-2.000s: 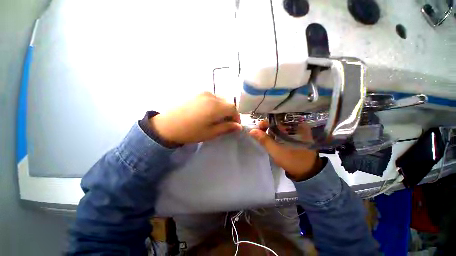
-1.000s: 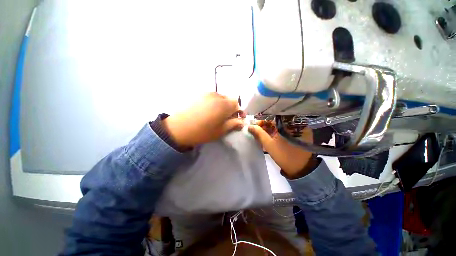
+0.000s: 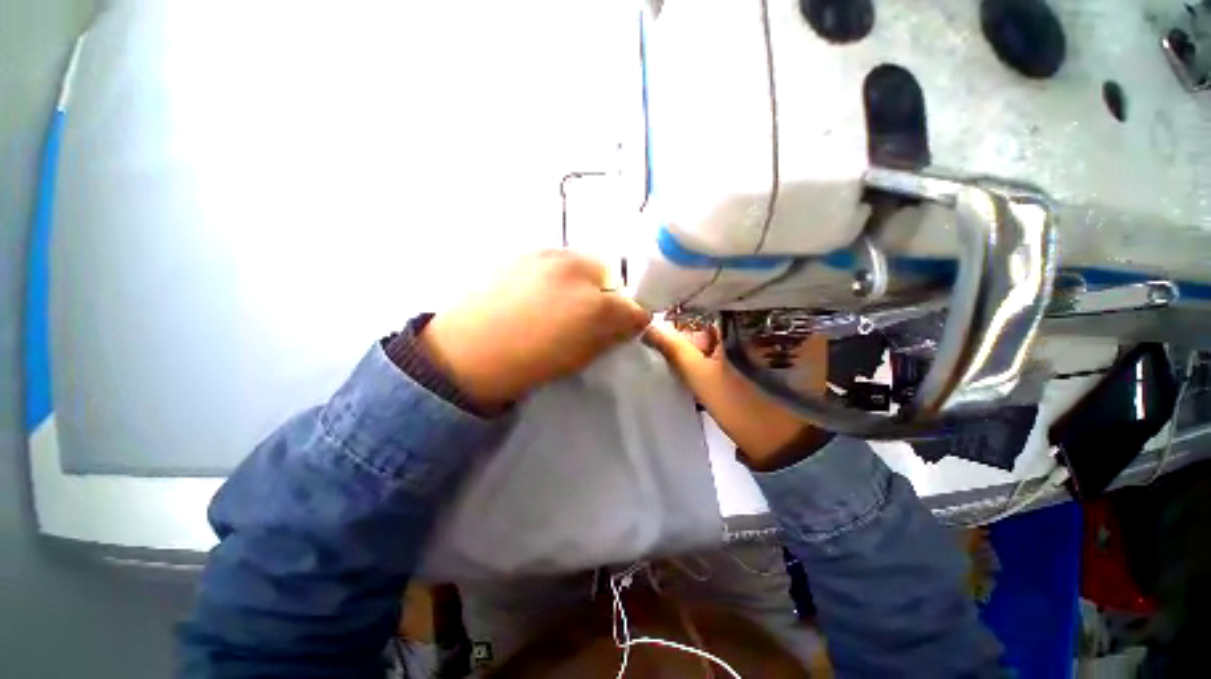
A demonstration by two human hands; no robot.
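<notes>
The light grey fabric piece (image 3: pixel 584 464) hangs from my fingertips at the needle area over the table's front edge toward my lap. My left hand (image 3: pixel 538 325) pinches its upper edge just left of the needle area. My right hand (image 3: pixel 744 391) holds the same edge from the right, its thumb close to the left fingertips and its other fingers partly hidden behind the machine's metal guard. The white sewing machine head (image 3: pixel 823 199) with a blue stripe stands above my right hand. The needle and presser foot are too small and glaring to make out.
The white table (image 3: pixel 120 511) has a grey surface at left. Black fabric pieces (image 3: pixel 976 435) lie right of the needle area, beside a black phone-like block (image 3: pixel 1116 418) with a white cable. A blue bin (image 3: pixel 1049 584) stands below at right. A white earphone cord (image 3: pixel 622 617) hangs over my lap.
The whole view has shifted slightly. My hands stay close together at the needle area, with the left fingertips now meeting the right thumb. The fabric below them has changed its folds.
</notes>
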